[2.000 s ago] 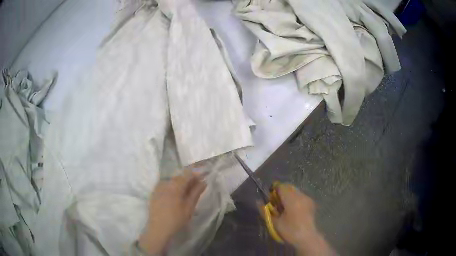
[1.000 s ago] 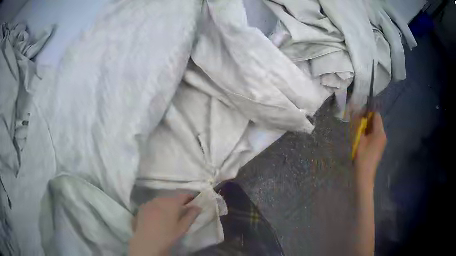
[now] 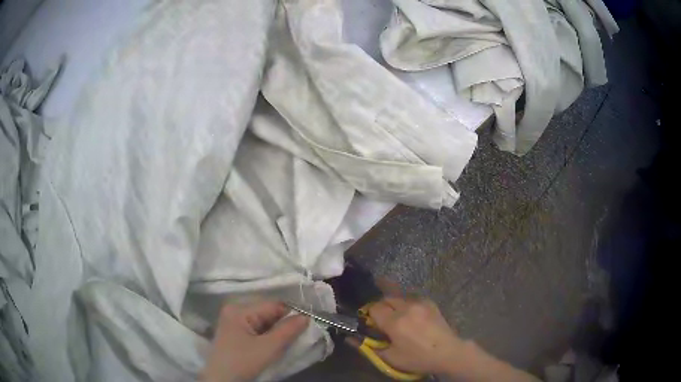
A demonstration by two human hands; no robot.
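A large off-white garment piece (image 3: 172,149) spreads over the table, with one sleeve-like part (image 3: 403,142) reaching the table's edge. My left hand (image 3: 257,336) pinches the garment's edge at the bottom centre. My right hand (image 3: 411,332) holds scissors (image 3: 384,359) with yellow handles. Their dark blades point left across the cloth, tips close to my left fingertips. Fine thread ends (image 3: 306,277) show at a seam just above the blades. Whether the blades are fully closed is hard to tell.
A bundle of pale cloth (image 3: 485,45) hangs over the table's edge at the upper right. Another crumpled pale heap (image 3: 19,142) lies at the far left. The white table (image 3: 455,101) shows between pieces. Dark grey floor (image 3: 508,231) lies beyond its edge.
My right hand has come back from the far right with the scissors to my left hand. The sleeve-like part, earlier lying straight, now lies folded towards the right.
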